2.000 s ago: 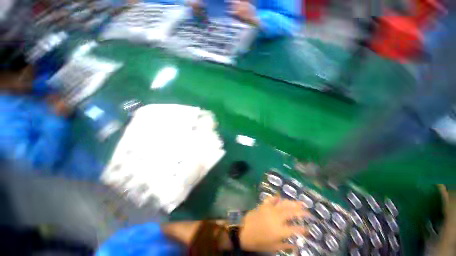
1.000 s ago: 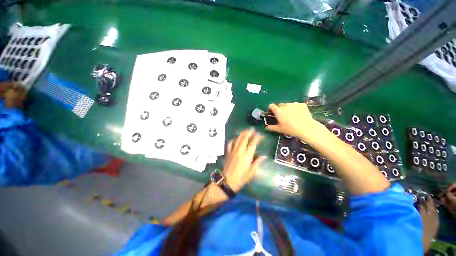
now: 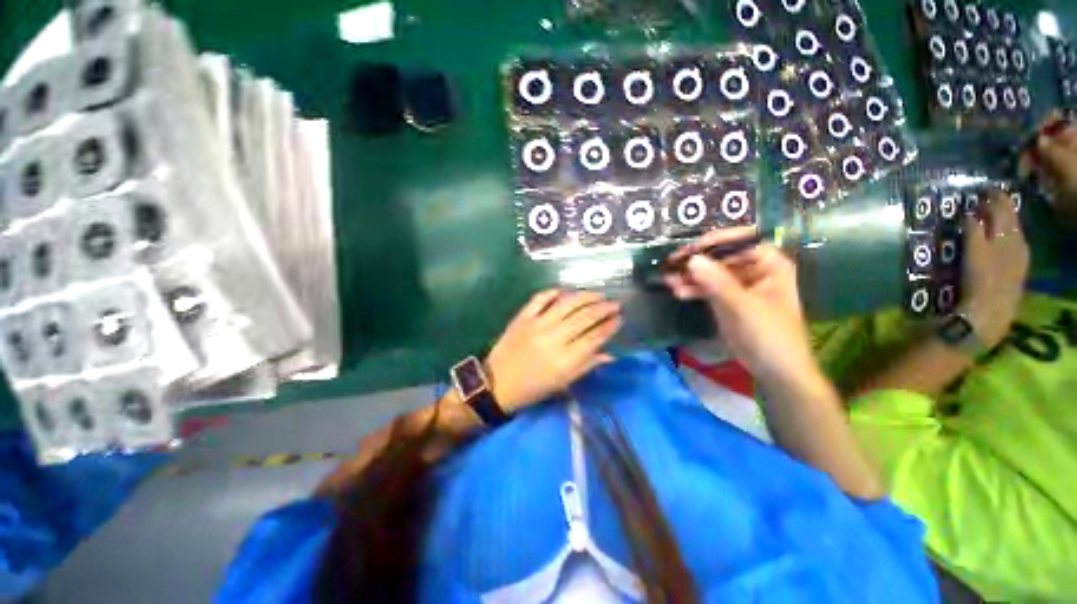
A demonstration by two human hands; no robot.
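A clear tray [image 3: 638, 148] of black rounded squares with white rings, three rows of five, lies in front of me. My right hand [image 3: 730, 277] holds slim black tweezers or a pen-like tool [image 3: 735, 247] just below the tray's lower right edge. The tool's tip is over a dark, blurred area at the bench edge, and what it touches cannot be told. My left hand [image 3: 561, 345] lies flat, palm down, below the tray near the bench edge, with no object visible in it. Two loose black housings [image 3: 428, 99] lie left of the tray.
A leaning stack of white blister trays [image 3: 89, 236] stands at the left. A white paper scrap [image 3: 366, 21] lies at the top. More ringed parts in trays [image 3: 833, 94] lie to the right. A neighbour's hand [image 3: 998, 254] and yellow-green sleeve are close on my right.
The view has shifted and moved closer to the tray. My right hand has left the loose dark parts and is now below the tray with the tool. My left hand now rests beside the bench edge.
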